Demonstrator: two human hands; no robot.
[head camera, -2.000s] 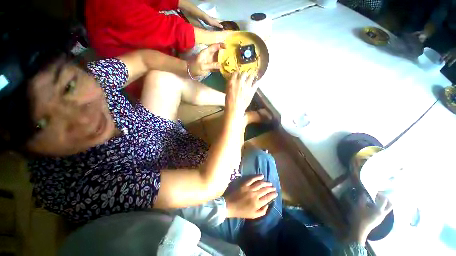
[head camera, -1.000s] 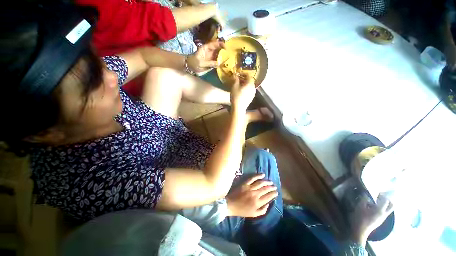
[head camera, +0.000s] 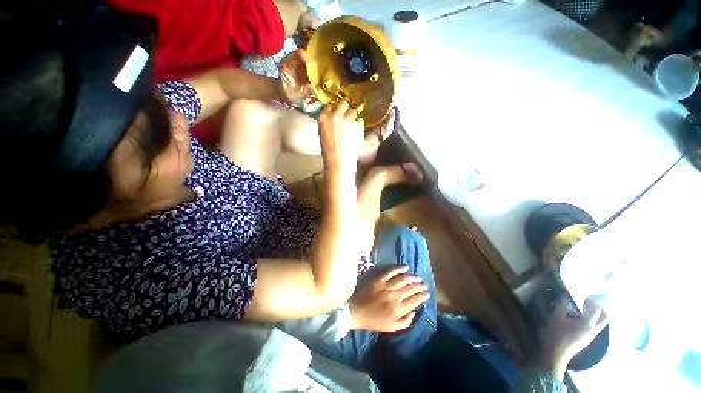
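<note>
My left hand (head camera: 390, 299), in a grey sleeve, rests empty on blue jeans with its fingers spread. My right hand (head camera: 576, 331) is at the table edge at lower right, with its fingers at the rim of a white shell (head camera: 588, 269) washed out by glare. A dark round part (head camera: 590, 355) lies under that hand, partly hidden. Beyond it, a gold shell (head camera: 567, 242) shows partly behind the white one, next to a dark disc (head camera: 547, 224).
A person in a dark cap and patterned top (head camera: 161, 284) holds a gold shell with a dark centre (head camera: 327, 46). Behind is a red sleeve (head camera: 223, 34). On the white table (head camera: 523, 115) are a small clear piece (head camera: 470, 179), a white tub (head camera: 407, 34) and a translucent cup (head camera: 676, 76).
The neighbour's gold shell has moved up and left and is tilted. The gold part at the table's far side is no longer visible. My hands look unmoved.
</note>
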